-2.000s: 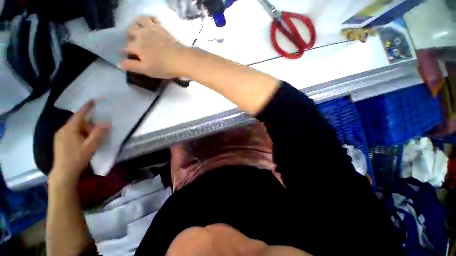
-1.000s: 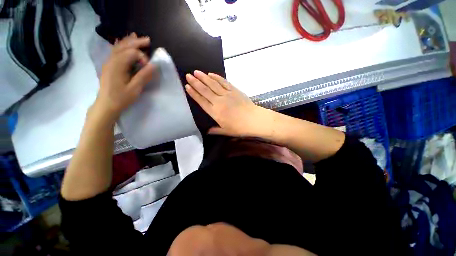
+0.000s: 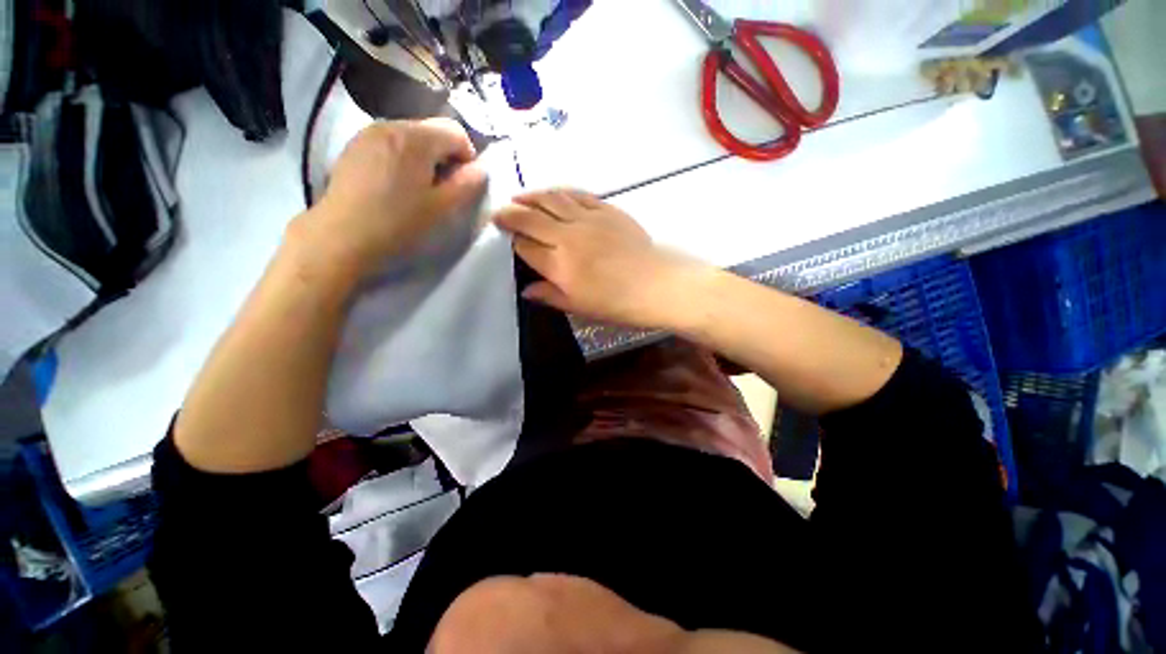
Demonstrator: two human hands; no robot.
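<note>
A pale grey panel (image 3: 435, 345) lies over a black panel (image 3: 547, 348), and both hang over the table's front edge toward the lap. The black one shows along the right side. My left hand (image 3: 403, 185) is curled on the pale panel, its fingertips pinching the fabric just below the presser foot (image 3: 492, 113). My right hand (image 3: 582, 253) lies flat, fingers together, on the layered edge just below the needle area; nothing is seen gripped in it. A dark seam edge runs up between my hands to the needle.
Red-handled scissors (image 3: 771, 92) lie right of the needle. A small parts tray (image 3: 1080, 109) is at the far right. Striped sewn pieces (image 3: 102, 192) lie at left. Pale panels (image 3: 390, 517) and blue crates (image 3: 895, 307) are below the table edge.
The panels have moved up under the machine head, and the black panel is now mostly covered by the pale one. My left hand has moved right, close to the needle; my right hand shifted slightly.
</note>
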